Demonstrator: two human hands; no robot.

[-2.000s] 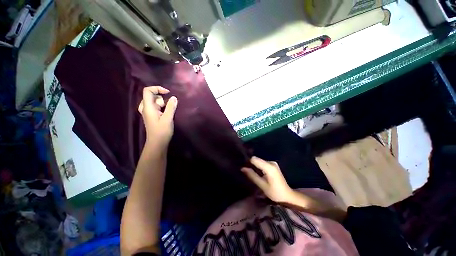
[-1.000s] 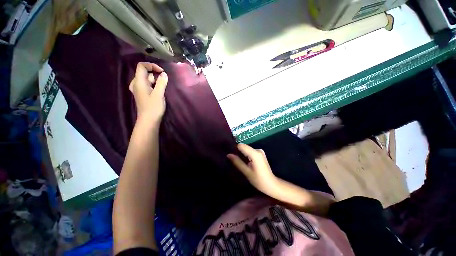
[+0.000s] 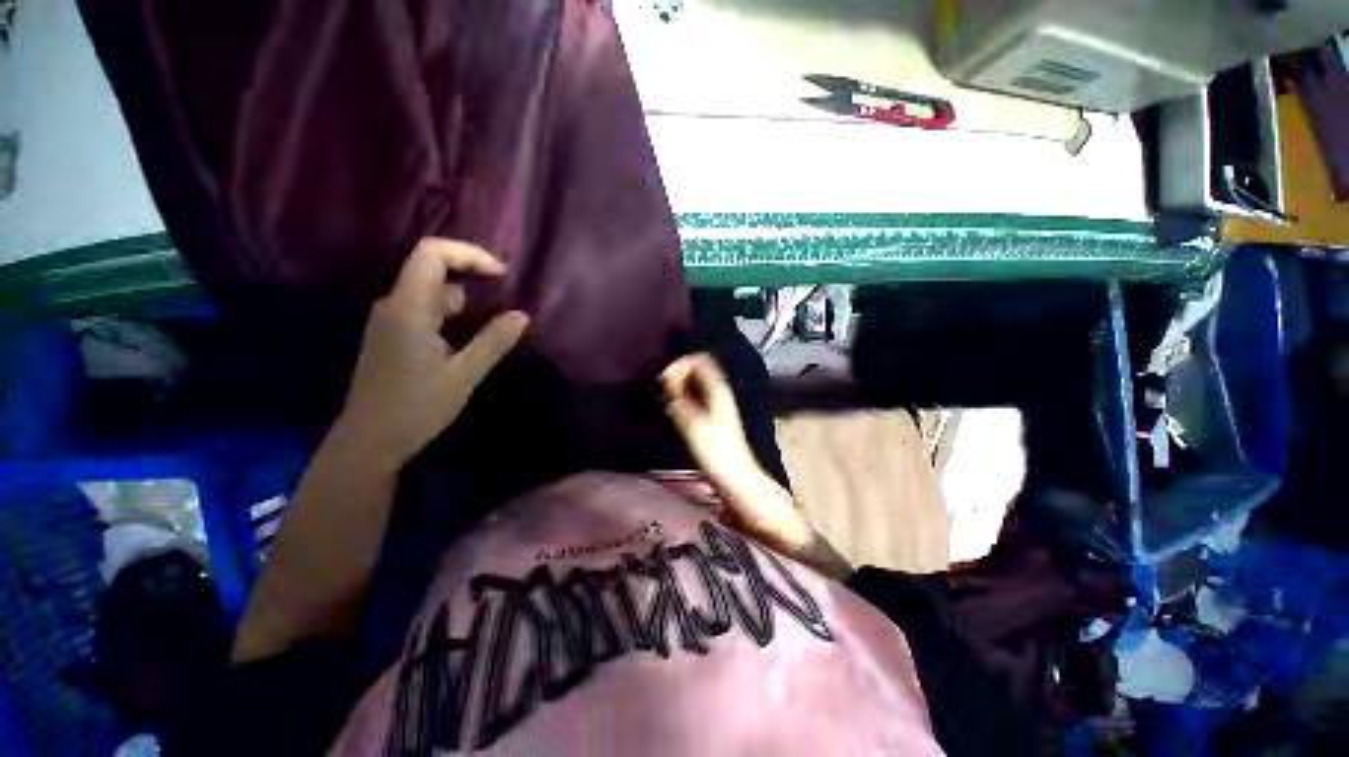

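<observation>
A dark maroon fabric panel (image 3: 592, 222) lies over the white table top and hangs over its front edge towards my lap. My left hand (image 3: 429, 348) is on the fabric at the table's front edge, with thumb and forefinger bent and apart; whether the other fingers grip a fold is hidden. My right hand (image 3: 703, 407) is at the panel's lower right edge, its curled fingertips closed on the cloth. The needle and presser foot are out of view above.
Red-and-black thread snips (image 3: 883, 104) lie on the white table (image 3: 740, 170), right of the fabric. The green table edge (image 3: 917, 244) runs across the view. A blue crate (image 3: 185, 481) is at the lower left, another blue container (image 3: 1132, 429) at the right. A brown board (image 3: 866, 481) is below.
The view has tilted down and turned, so the needle area has left the picture. The fabric now hangs more over the front edge. Both hands are nearer my body.
</observation>
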